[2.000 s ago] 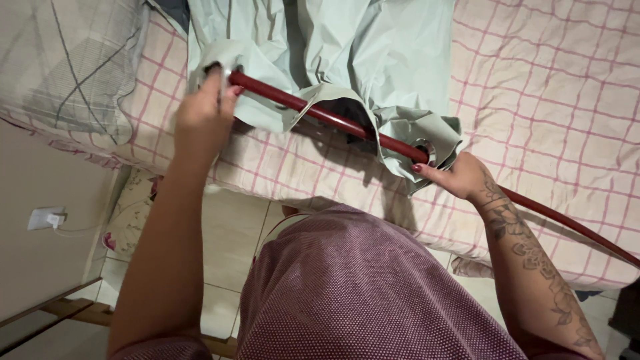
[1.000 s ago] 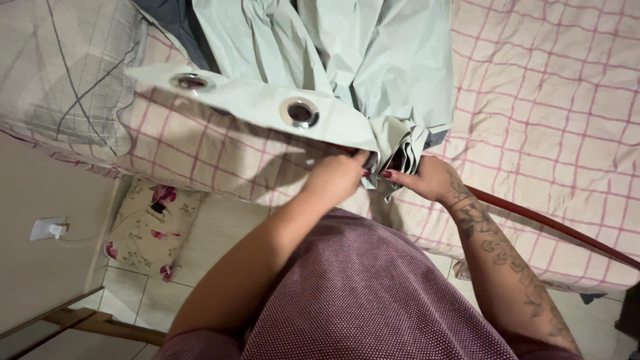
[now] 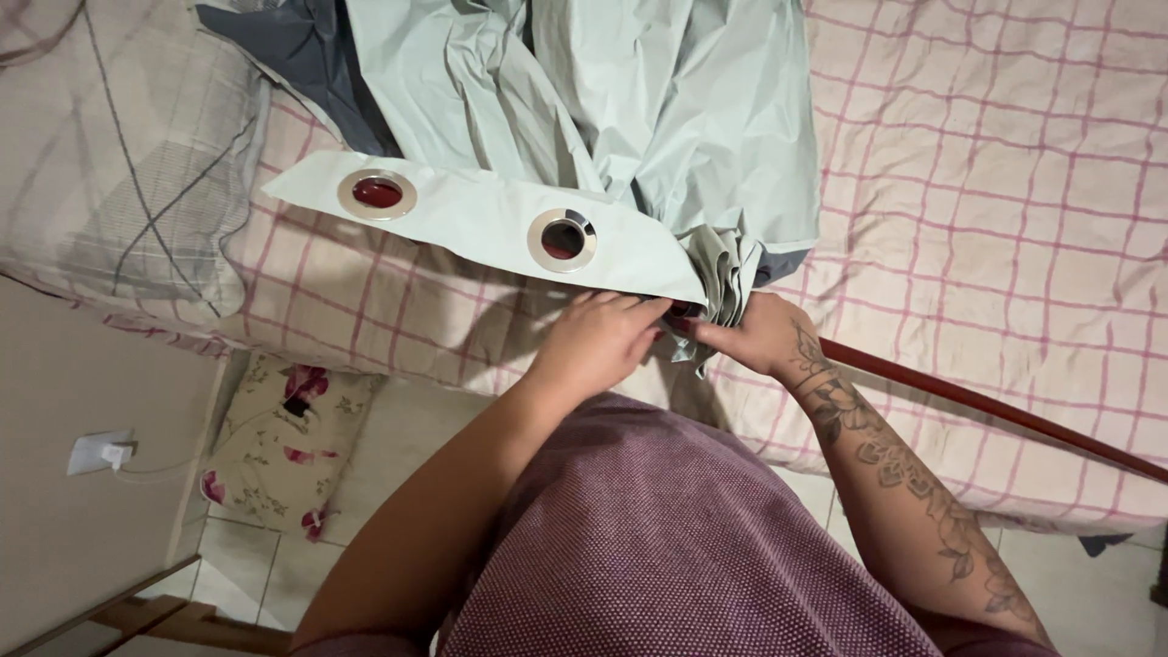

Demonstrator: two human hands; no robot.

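Observation:
A pale grey-green grommet curtain [image 3: 730, 137] lies on the bed, its top edge toward me. Two metal grommets, a left one [image 3: 377, 194] and a right one [image 3: 562, 240], face up, with dark red showing through them. My right hand [image 3: 762, 333] grips the bunched folds of the curtain's top edge. From beyond that hand a dark red curtain rod [image 3: 985, 406] runs to the right edge of the view. My left hand [image 3: 607, 342] is at the underside of the top band, left of the bunch; its fingertips are partly hidden, and whether they grip anything is unclear.
The bed [image 3: 985, 228] has a checked pink and cream sheet. At the upper left lies a grey patterned pillow [image 3: 137, 164]. Below the bed's edge a floral cushion [image 3: 283, 447] rests on the tiled floor. A plug sits in a wall socket [image 3: 99, 453] at the left.
My left hand has moved right from the curtain's left end to beside my right hand. The folds at my right hand are now tightly bunched, and the left grommets lie exposed.

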